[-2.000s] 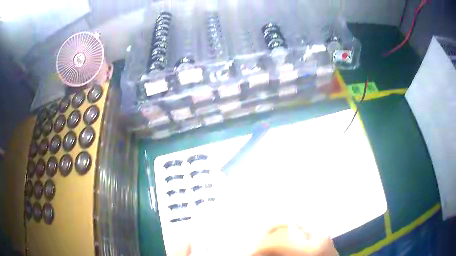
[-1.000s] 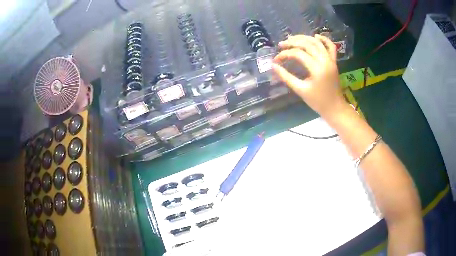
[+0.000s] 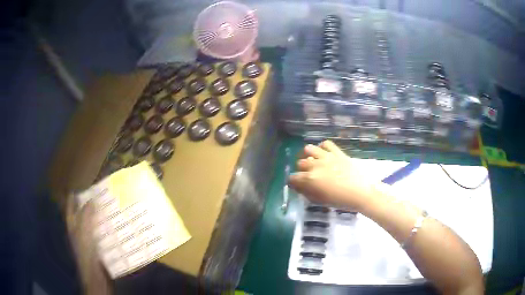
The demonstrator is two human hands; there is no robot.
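Observation:
My left hand (image 3: 86, 248), dim and partly cut off at the lower left, holds a label sheet (image 3: 129, 227) with a pale-yellow sheet (image 3: 175, 222) beneath it, over the cardboard. My right hand (image 3: 322, 173) is over the upper left corner of the white tray (image 3: 449, 230), fingers curled; whether anything is in them is hidden. Dark-rimmed discs (image 3: 314, 239) sit in slots at the tray's left side. A blue corded tool (image 3: 403, 171) lies on the tray. A clear-barrelled pen (image 3: 286, 184) lies on the mat left of the tray.
Rows of round lens units (image 3: 210, 106) stand on a cardboard sheet (image 3: 196, 184) over stacked clear trays (image 3: 239, 207). A clear compartment box (image 3: 380, 109) with labels stands behind the tray. A pink fan (image 3: 225, 30) is at the back. Yellow tape (image 3: 506, 163) crosses the mat at right.
The view has turned left. My right hand has moved from the compartment box to the tray's upper left corner. My left hand and the label sheet have come into view.

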